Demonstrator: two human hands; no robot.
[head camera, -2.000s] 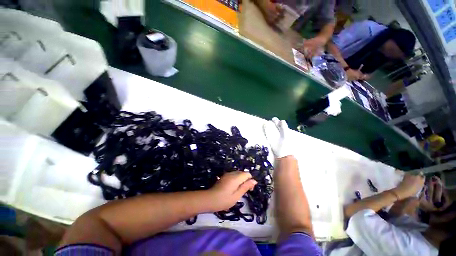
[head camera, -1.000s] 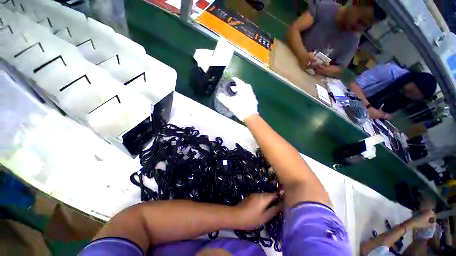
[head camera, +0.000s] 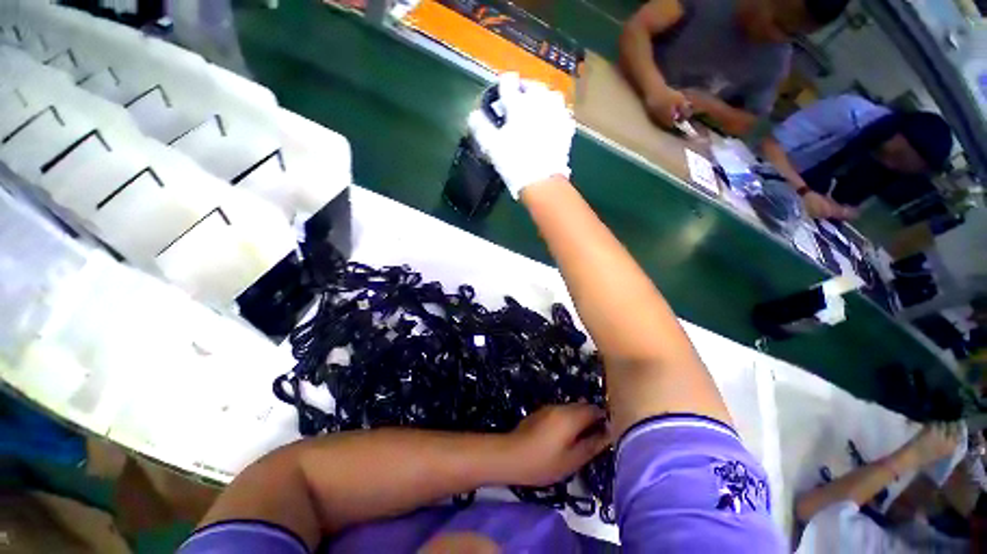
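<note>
A tangled heap of black cables (head camera: 433, 363) lies on the white bench before me. My left hand (head camera: 561, 442), bare, rests at the heap's near right side with its fingers curled. Whether a loop is between them is unclear. My right hand (head camera: 525, 135), in a white knit glove, is over the belt, its fingers around the top of a black retail box (head camera: 472, 179). The glove hides the box's top and any flap. A dark part shows beside the gloved thumb. The bagged product is not separately visible.
Open boxes with white flaps (head camera: 195, 233) stand in packed rows at left. The green belt (head camera: 671, 254) carries another black box (head camera: 790, 312) at right. Orange-black printed sheets (head camera: 492, 41) lie beyond. Two people work opposite; another person's arm (head camera: 866, 484) reaches in at lower right.
My gloved right hand has gone from the heap's right edge to the bagged product, then farther across the belt to the box. My left hand stays at the heap. The camera view has shifted.
</note>
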